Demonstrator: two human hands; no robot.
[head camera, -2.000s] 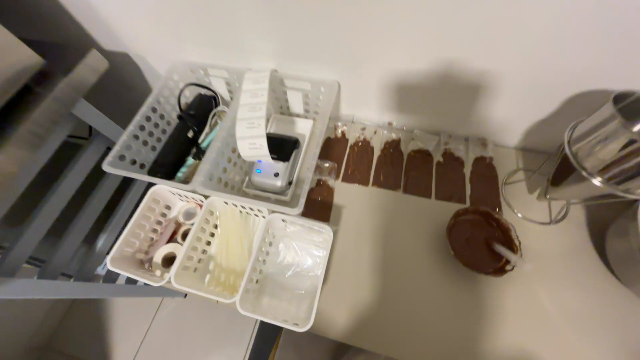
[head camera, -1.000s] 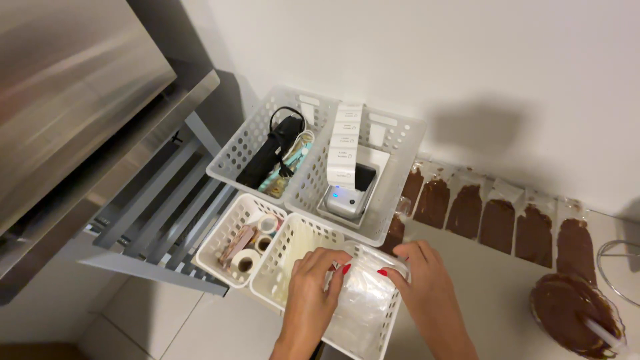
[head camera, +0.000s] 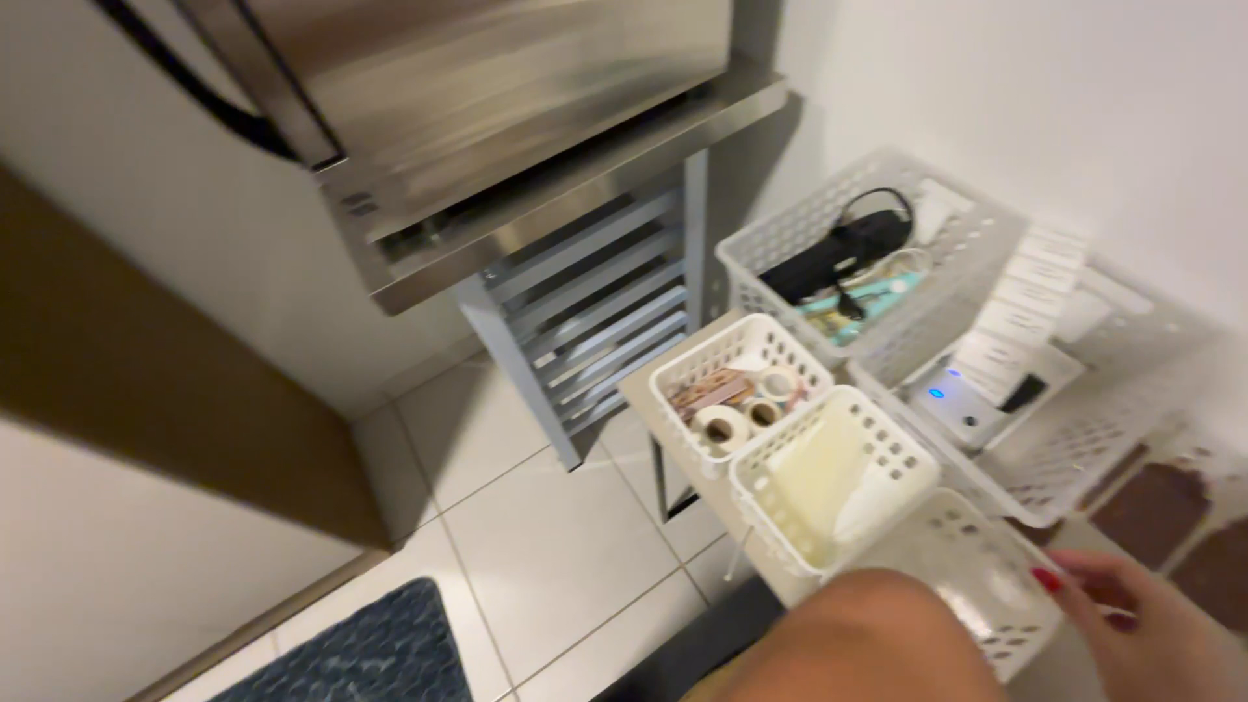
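My right hand, with a red thumbnail, is at the right rim of a small white perforated basket holding clear plastic film. Its fingers are curled; whether they hold anything cannot be told. A blurred, rounded stretch of bare skin covers the basket's lower left; whether it is my left hand is unclear. Beside it stands a basket with pale yellow strips, then one with paper-like rolls. Behind them, a larger basket holds a black corded device, and another holds a small label printer with a white label strip.
A stainless steel appliance juts out at upper left above a grey slatted rack. Chocolate-coated clear strips lie at the right. Below are floor tiles and a dark mat.
The view has swung far left. Both hands came into view over the plastic-film basket one second ago; the right hand is now at its right rim. The bowl of chocolate is out of view.
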